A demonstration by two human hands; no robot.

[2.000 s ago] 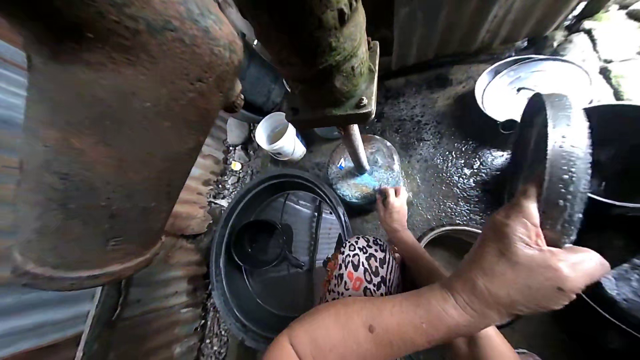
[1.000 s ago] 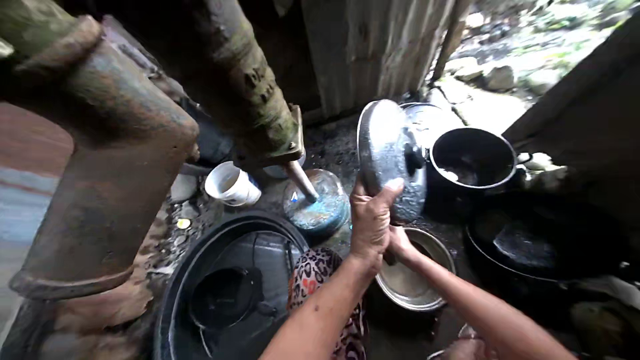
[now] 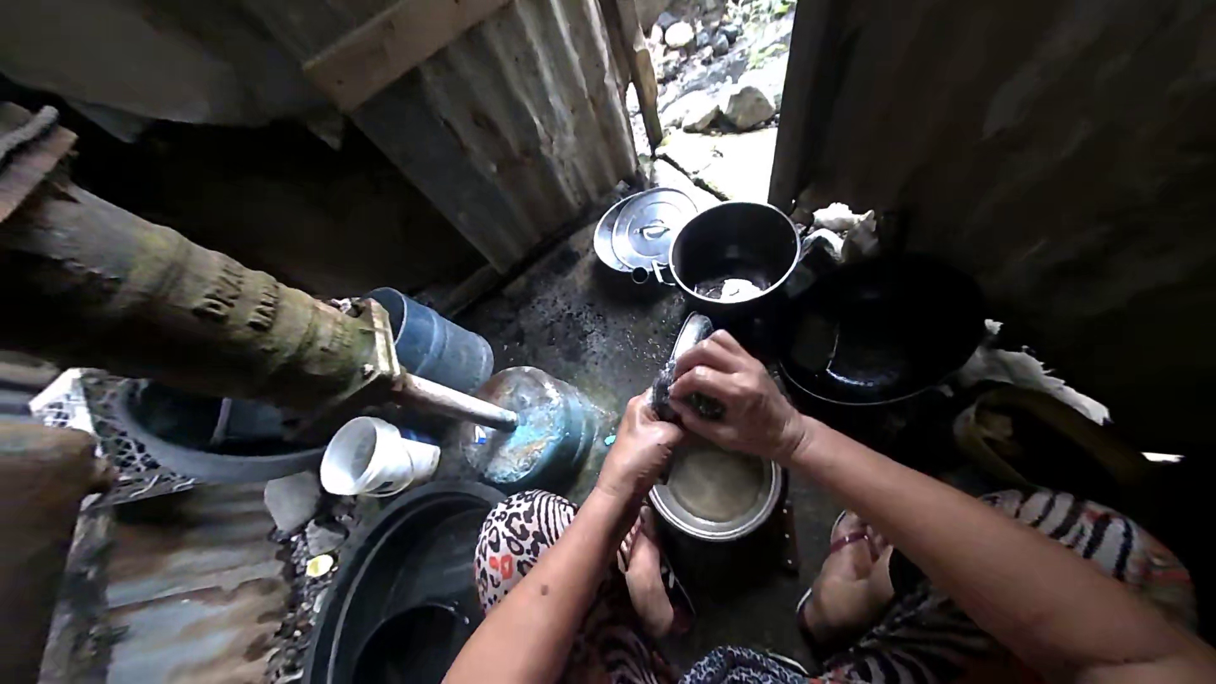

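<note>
My left hand (image 3: 638,450) grips the lower edge of a metal pot lid (image 3: 692,334), which is tilted nearly edge-on to the view. On its right face my right hand (image 3: 733,391) presses with curled fingers around something dark; whether that is a scrubber or the lid's knob, I cannot tell. Just below both hands is a metal pot (image 3: 717,494) holding cloudy liquid. Beyond them stands a larger dark pot (image 3: 736,255) with a shiny rim, beside flat metal lids (image 3: 654,228) on the wet ground.
An iron hand pump's spout (image 3: 461,401) ends over a blue, rounded container (image 3: 541,427). Left of it are a white pail (image 3: 366,458), a blue bucket (image 3: 437,342) and a large black basin (image 3: 353,560). A black wok (image 3: 879,332) lies at right. Corrugated metal walls stand behind.
Two seconds ago my left hand was at the container under the spout; it now grips the lid. The lid, raised at the right before, is now low over the pot. The view has swung right.
</note>
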